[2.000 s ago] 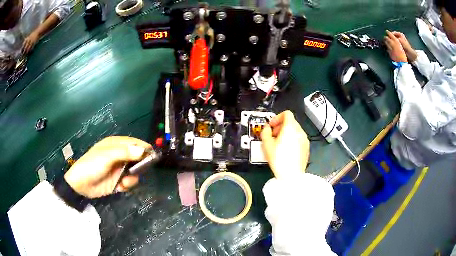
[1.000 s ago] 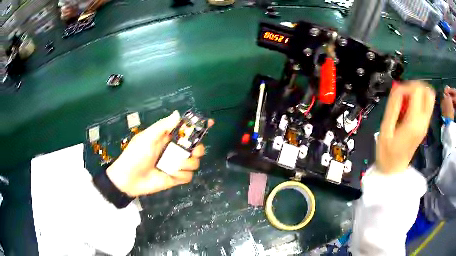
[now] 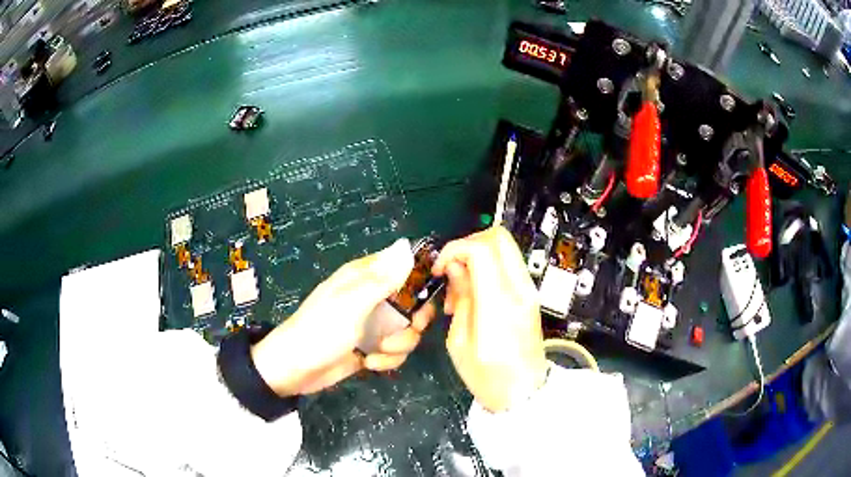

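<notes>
My left hand point(image 3: 341, 321) holds a small black device housing point(image 3: 417, 279) with a whitish square display module point(image 3: 383, 326) and orange flex cable at its lower end. My right hand point(image 3: 495, 303) is at the housing's right side, fingertips bent against it; whether they pinch a part is hidden. The black two-station fixture point(image 3: 606, 326) stands to the right. Both nests hold a unit with a white square. Its two red clamp handles point(image 3: 644, 149) hang down.
A clear blister tray point(image 3: 317, 214) with several display modules lies behind and left of my hands. A white sheet point(image 3: 112, 307) is at the left. A tape roll point(image 3: 571, 352) lies partly behind my right hand. A power strip point(image 3: 744, 291) is right of the fixture.
My right hand has left the right clamp handle, which now hangs down in view, and has come to the housing. My left hand with the housing has shifted right in the picture.
</notes>
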